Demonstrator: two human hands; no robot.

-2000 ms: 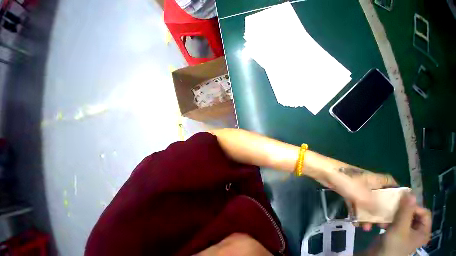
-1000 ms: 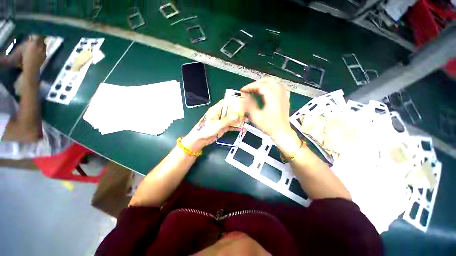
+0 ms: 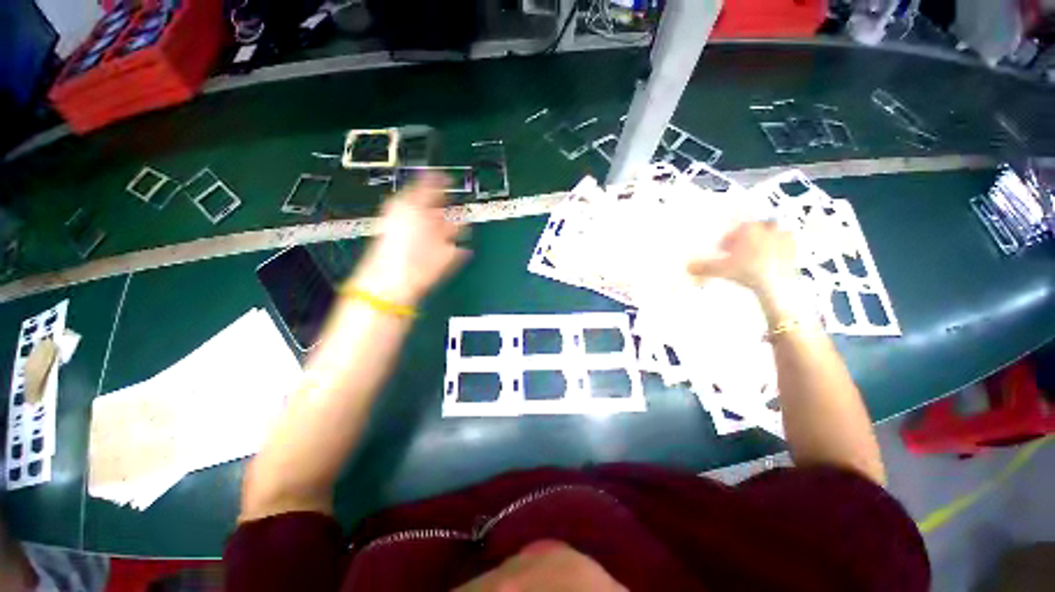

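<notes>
My left hand [image 3: 422,237] is blurred and reaches over the pale bench edge beside thin frames on the belt; whether it holds one cannot be told. My right hand [image 3: 752,257] is over the pile of spent white sheets and tan scraps [image 3: 677,249], fingers pointing left; whether it holds paper cannot be told. A white carrier sheet [image 3: 544,363] lies flat before me, with dark green windows in two rows of three. A frame with a cream-tan rim [image 3: 370,147] lies on the belt near my left hand.
A fanned stack of white sheets [image 3: 191,416] and a black smartphone [image 3: 303,291] lie left. A grey metal bar [image 3: 662,98] rises behind the pile. The green belt carries scattered frames. More frames [image 3: 1016,211] lie far right, and another windowed sheet [image 3: 49,411] far left.
The view has swung right. My hands were together above the sheet and are now apart: the left out toward the belt, the right on the spent pile.
</notes>
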